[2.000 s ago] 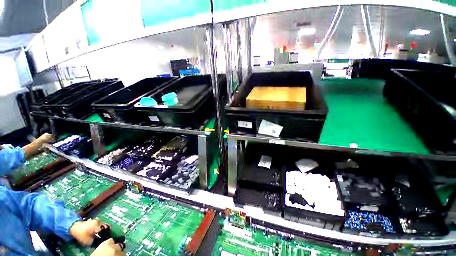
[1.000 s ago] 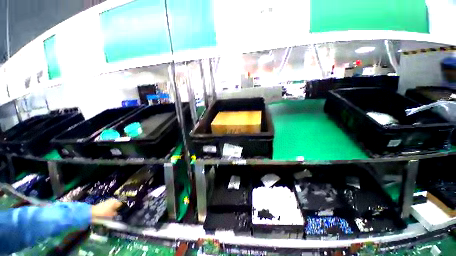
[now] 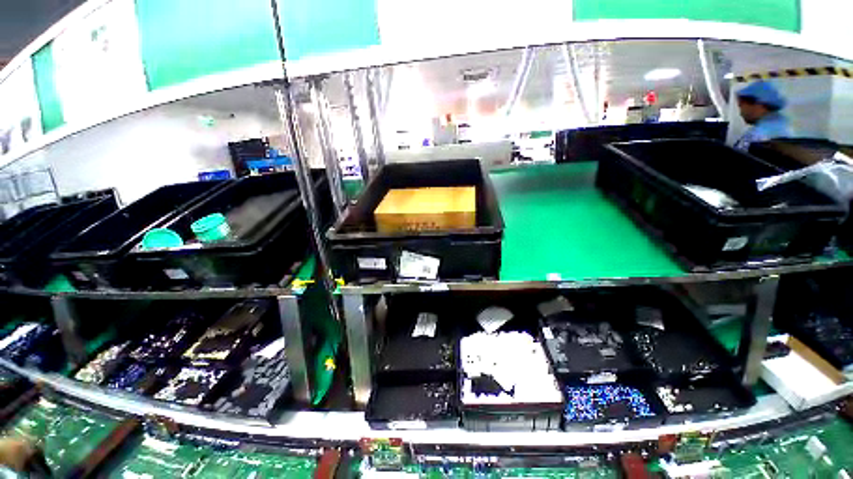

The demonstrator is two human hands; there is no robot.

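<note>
Green printed circuit boards (image 3: 253,465) lie in a row along the bottom edge, cut off by it. A blurred hand (image 3: 17,453) shows at the bottom left corner over a board, cut off by the picture's edge. Something dark is at its fingers. It may be my left hand, but its grip and whose it is cannot be told. My right hand is not in view. Reddish-brown carrier bars (image 3: 105,447) separate the boards.
A pale rail (image 3: 327,426) runs between boards and bins. Lower bins hold white parts (image 3: 510,360), blue speckled parts (image 3: 608,402) and dark parts (image 3: 585,348). Black totes (image 3: 412,257) stand on the green upper shelf (image 3: 552,224). A white box (image 3: 804,374) sits right. A person (image 3: 762,112) stands behind.
The view has swung right since the first frame. The blue-sleeved arm over the left bins one second ago is gone from there. A person now shows more fully at the back right.
</note>
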